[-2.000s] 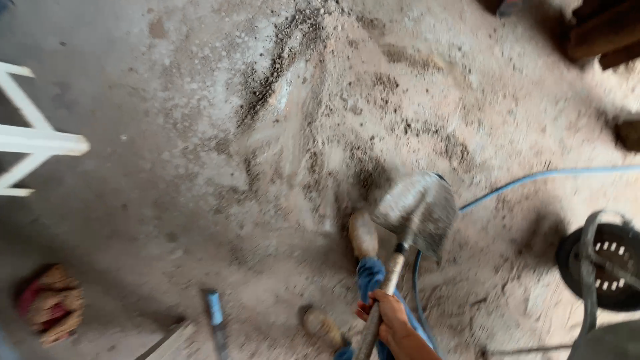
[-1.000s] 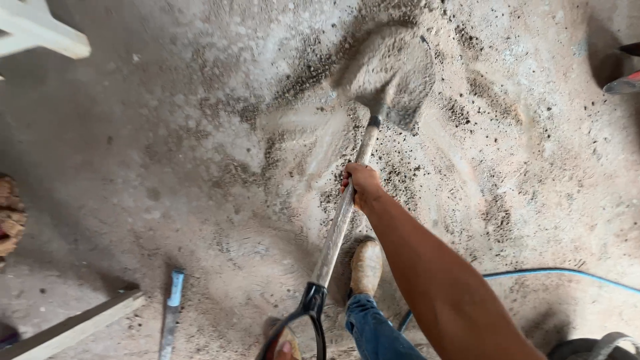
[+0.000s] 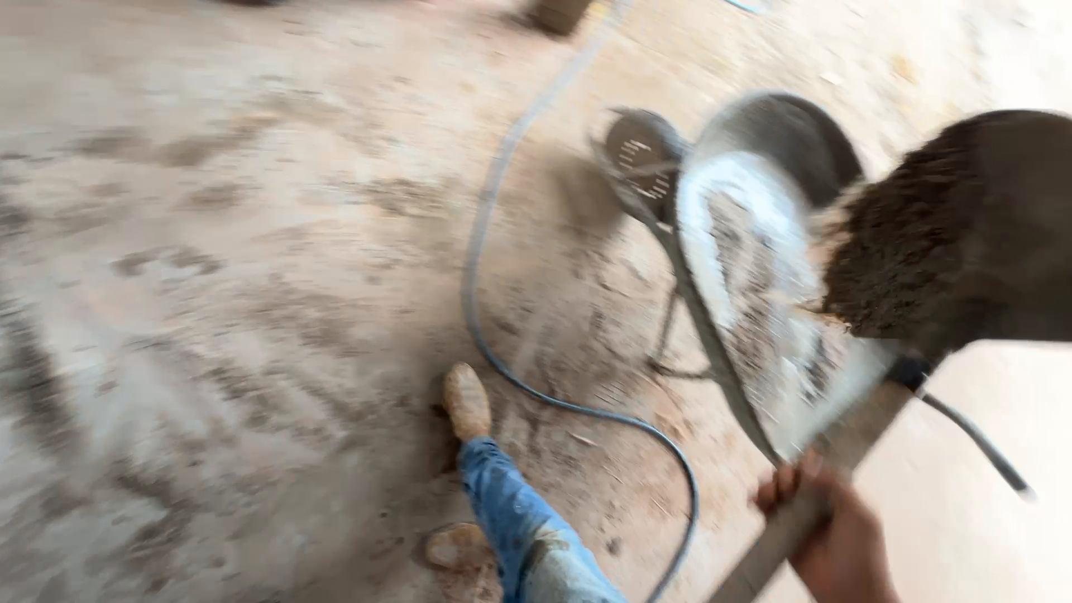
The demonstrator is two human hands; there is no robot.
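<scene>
My right hand (image 3: 825, 519) grips the shaft of a shovel (image 3: 867, 427) at the lower right. The shovel's blade, partly cut off by the right edge, bears a load of dark, loose, soil-like material (image 3: 904, 251). It is over or beside the right side of a metal wheelbarrow (image 3: 695, 285), whose tray has pale and brown residue inside; the exact overlap is blurred. My left hand is out of view, as is the shovel's rear handle.
A blue-grey hose (image 3: 578, 408) curves across the dusty floor between my boot (image 3: 466, 402) and the wheelbarrow. Behind the wheelbarrow are a round dark slotted object (image 3: 641, 159) and a round grey container-like object (image 3: 787, 142). A brown block (image 3: 559, 12) lies at the top.
One second ago the shovel's blade was down in loose material on the floor; now it is raised at the wheelbarrow with a load. The view has swung right. My left hand has left the view.
</scene>
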